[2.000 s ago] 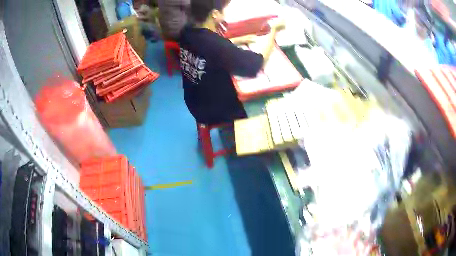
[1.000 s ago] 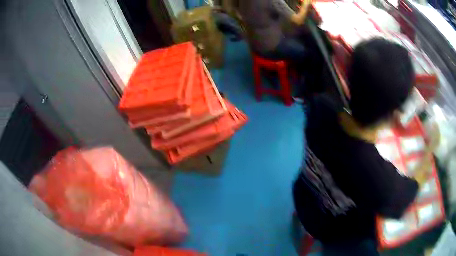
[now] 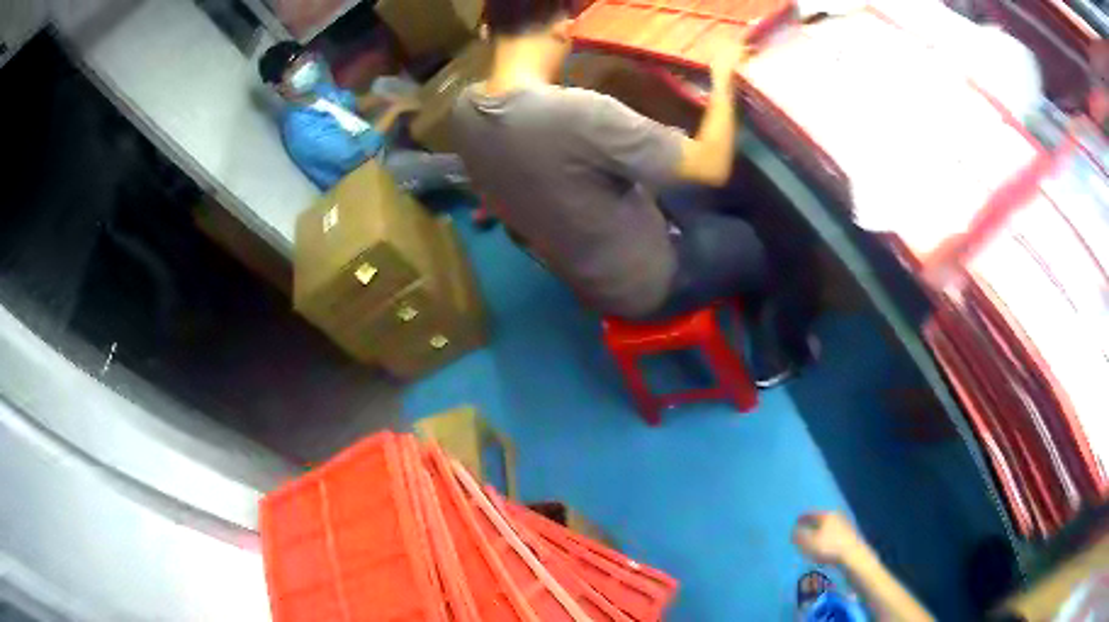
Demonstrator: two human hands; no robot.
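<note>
My right hand (image 3: pixel 829 537) is low in the right half, small and blurred, its bare forearm coming in from the bottom edge. Its fingers look curled in and nothing shows in it. My left hand is out of the picture. The nearest things are red-orange plastic crates (image 3: pixel 341 535), a leaning, fanned-out stack at the bottom left, cut off by the lower edge. My right hand is well to their right and does not touch them. A foot in a sandal (image 3: pixel 814 589) and some blue cloth (image 3: pixel 839 608) show just below the hand.
A person in a grey-brown shirt (image 3: pixel 572 182) sits on a red stool (image 3: pixel 681 352) at the bench. Stacked brown cartons (image 3: pixel 365 261) stand left, with a masked person in blue (image 3: pixel 326 134) behind. Thin red-edged trays (image 3: pixel 1003 401) are stacked right. A pale wall edges the lower left.
The view has moved forward past the black-shirted person, now out of sight. The crate stack has shifted down in the picture, the red bag has left it, and my right hand has come in.
</note>
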